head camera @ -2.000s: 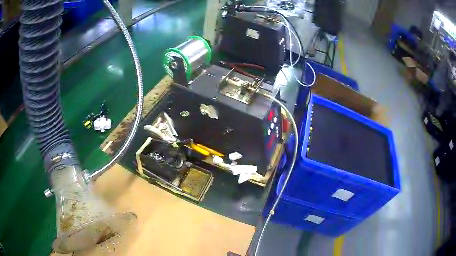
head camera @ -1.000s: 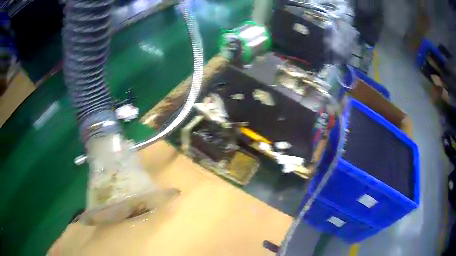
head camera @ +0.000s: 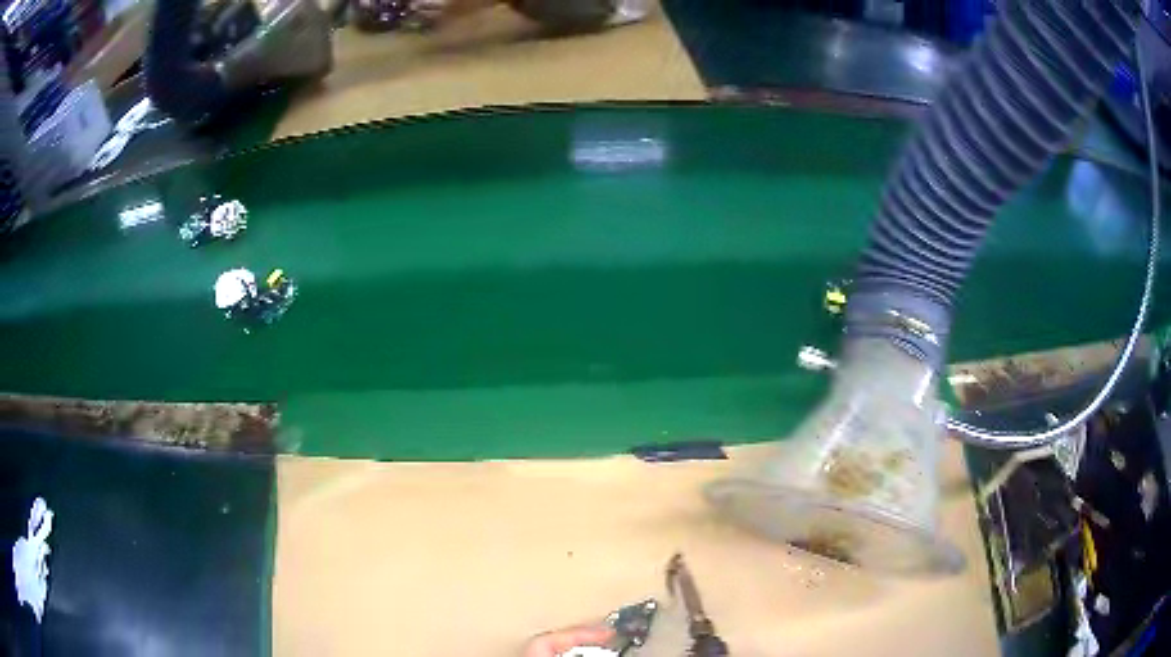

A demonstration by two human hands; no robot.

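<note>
My left hand is cut off by the bottom edge; only fingertips show, pinching a small white plastic part. A small dark circuit board sticks out at its upper right, over the tan board. A soldering iron enters from the bottom edge just right of it, tip upward, apart from the board. My right hand is not in view; the iron's handle is cut off.
The stained fume hood hangs right of the iron. The green belt carries white-and-dark assemblies at left. A tip tray and yellow-handled tool are at right, white scraps at left.
The view has swung left from the side equipment and blue crates to the belt and tan board. My left hand with the white part and the soldering iron have come into view.
</note>
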